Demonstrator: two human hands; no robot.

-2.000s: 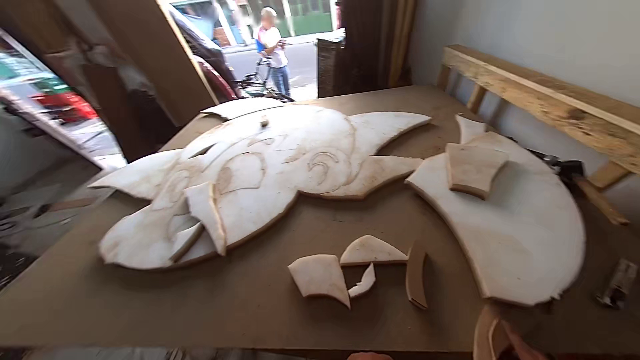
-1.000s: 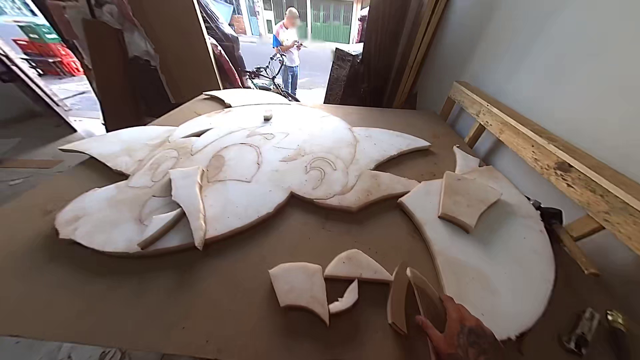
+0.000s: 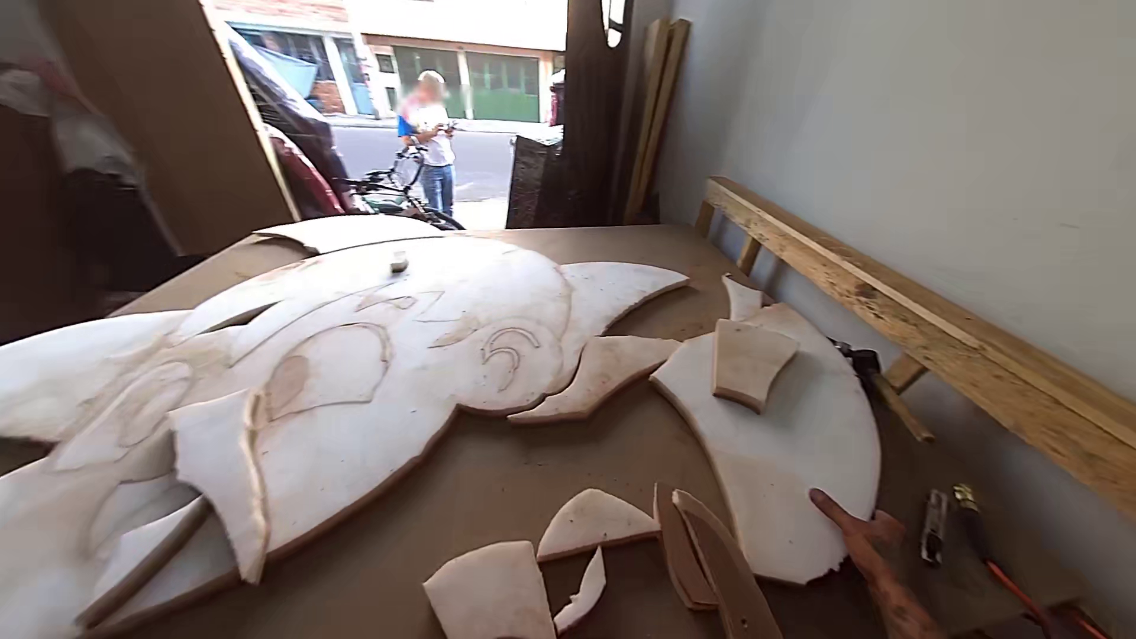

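My right hand (image 3: 874,537) is at the lower right edge of a large curved white foam-like panel (image 3: 799,453), its thumb or finger on the top face and the others at or below the rim. A smaller cut piece (image 3: 750,359) lies on that panel. Left of the hand, two narrow curved brown-edged pieces (image 3: 723,568) lean together, beside a half-round piece (image 3: 596,522), a thin jagged sliver (image 3: 586,593) and a broad piece (image 3: 491,590). A big white cartoon-like face cutout (image 3: 426,355) covers the table's left and middle. My left hand is out of view.
Right of my hand lie a utility knife (image 3: 934,528) and a brass hose fitting (image 3: 966,497) on an orange hose. A hammer-like tool (image 3: 856,355) lies beyond the panel. A wooden frame (image 3: 887,293) leans along the wall. Outside stand a person (image 3: 430,133) and a bicycle (image 3: 399,191).
My right hand has let go of the narrow curved piece, which now rests against the similar one, and has moved right to the large curved panel's edge. The view has shifted closer.
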